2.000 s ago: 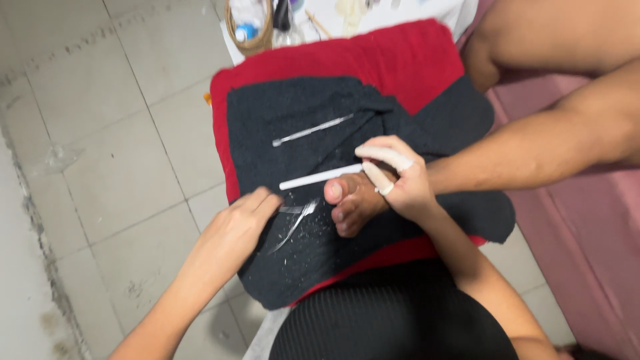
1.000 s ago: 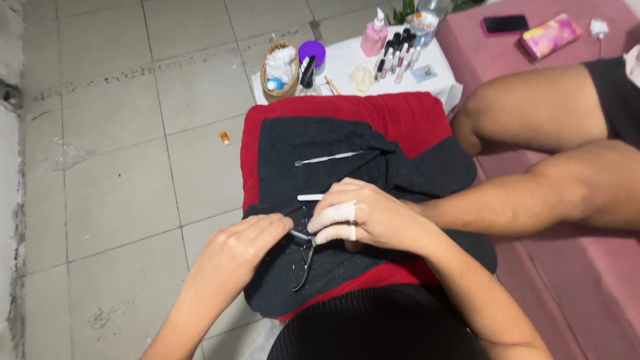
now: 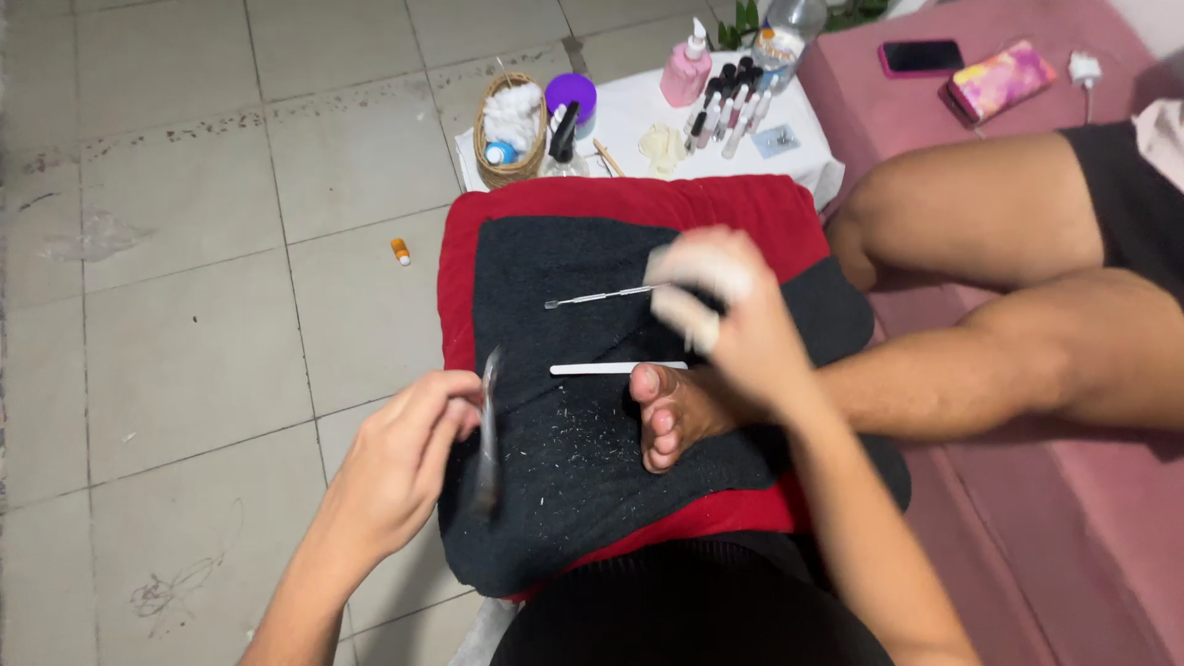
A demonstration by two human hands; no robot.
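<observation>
My left hand holds metal nippers, blurred, between thumb and fingers at the left edge of the dark towel. Blurred by motion, my right hand is raised above a person's ankle, with pale wraps on its thumb and a finger; whether it holds anything cannot be told. The person's bare foot rests on the towel, toes to the left. A white nail file lies by the big toe. Farther back is a metal cuticle pusher, its right end near my right fingers. Small whitish clippings are scattered on the towel.
Under the towel is a red cushion. Behind it, a white-covered table bears a wicker basket of cotton, a pink pump bottle and several polish bottles. A phone and colourful case lie on the pink sofa.
My hands were together at the nippers near the toes one second ago. They are now apart, the nippers in my left hand and my right hand raised farther back.
</observation>
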